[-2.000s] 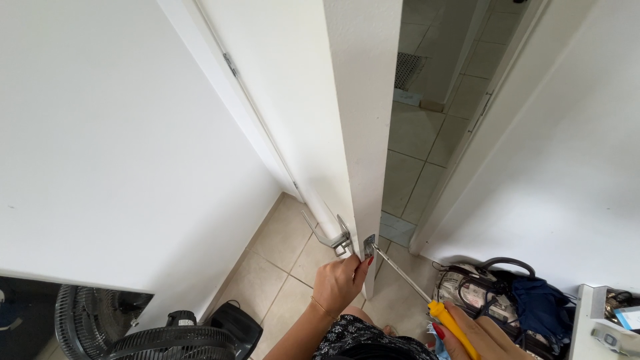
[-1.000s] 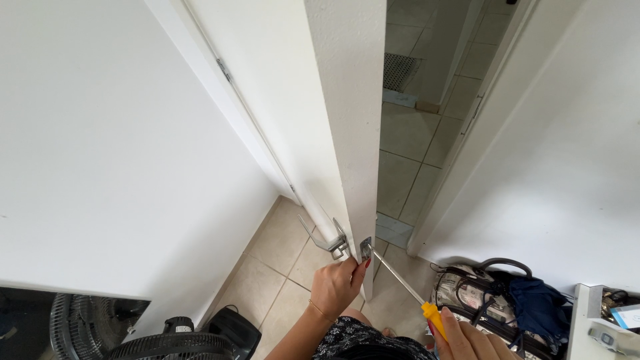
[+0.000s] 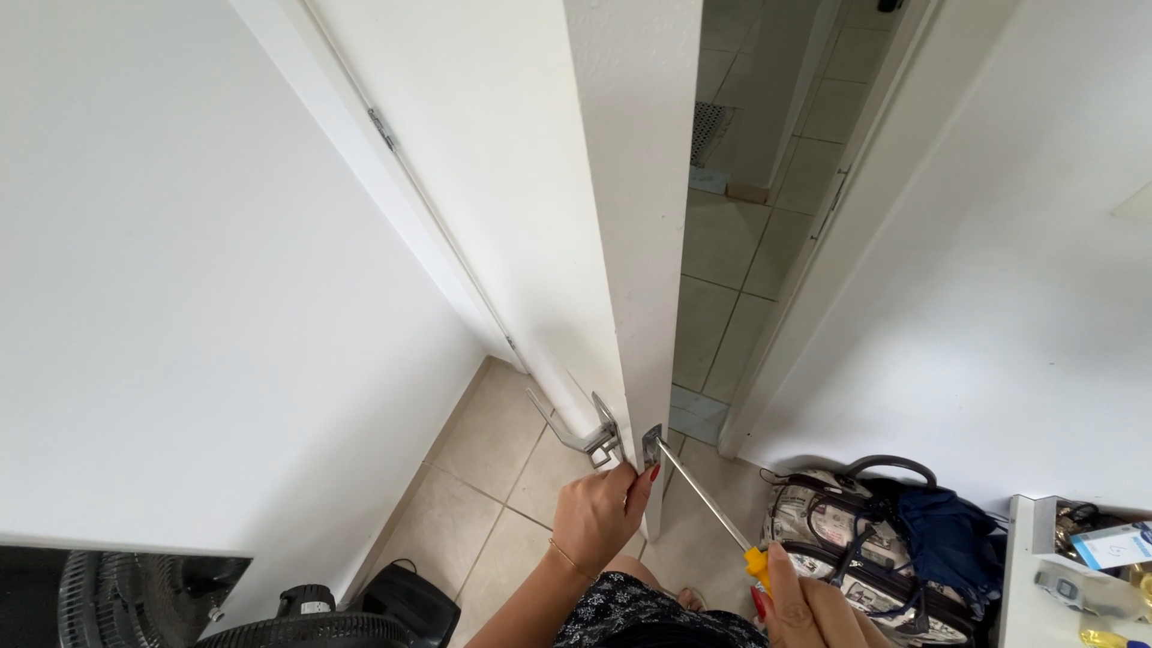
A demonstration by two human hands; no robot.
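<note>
A white door (image 3: 634, 225) stands open with its narrow edge toward me. Low on that edge is a metal lock plate (image 3: 652, 443), and a metal lever handle (image 3: 589, 436) sticks out from the left face. My left hand (image 3: 598, 513) pinches the door edge just below the plate, with thumb and fingers on either side. My right hand (image 3: 801, 603), at the bottom, holds a screwdriver (image 3: 706, 495) by its yellow handle. The long shaft slants up and left, and its tip is at the upper part of the lock plate. Whether it sits in a screw cannot be told.
A patterned bag (image 3: 837, 531) with dark blue cloth lies on the floor at right, beside a white drawer unit (image 3: 1021, 567) holding small items. A black fan (image 3: 306, 630) and a black object (image 3: 409, 603) stand lower left. Beyond the doorway is tiled floor (image 3: 720, 243).
My right hand has shifted its hold on the yellow handle; the fingers sit differently around it than two seconds ago. My left hand has stayed at the door edge.
</note>
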